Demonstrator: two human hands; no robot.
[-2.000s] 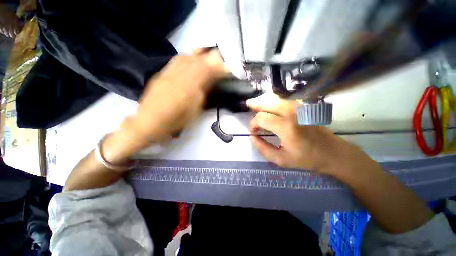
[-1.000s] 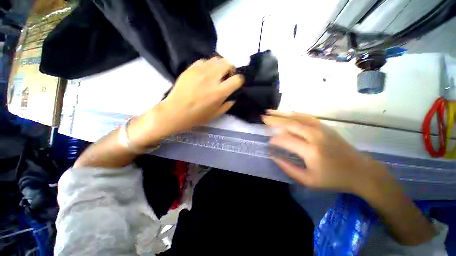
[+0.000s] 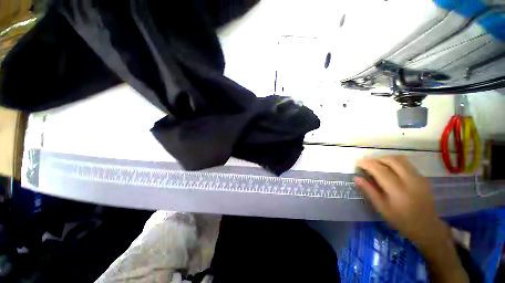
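Observation:
The black cloth garment (image 3: 194,116) lies bunched on the white tabletop, from the upper left to the middle. Its narrow end (image 3: 277,130) lies twisted near the ruled front edge, with no hand on it. My right hand (image 3: 396,190) is over the table's front edge at the right, blurred, with the fingers bent; whether it holds something small cannot be told. My left hand is not in view; only a pale sleeve (image 3: 171,243) shows below the table edge.
The sewing machine's metal parts (image 3: 401,83) and grey knob (image 3: 412,117) are at the upper right. Scissors with red and yellow handles (image 3: 454,143) lie at the right. The grey ruler strip (image 3: 221,181) runs along the front edge. A blue mesh basket (image 3: 382,254) is below at the right.
My left hand has let go of the black cloth and left the picture. My right hand has moved right, away from the cloth. The cloth's end now lies loose on the table.

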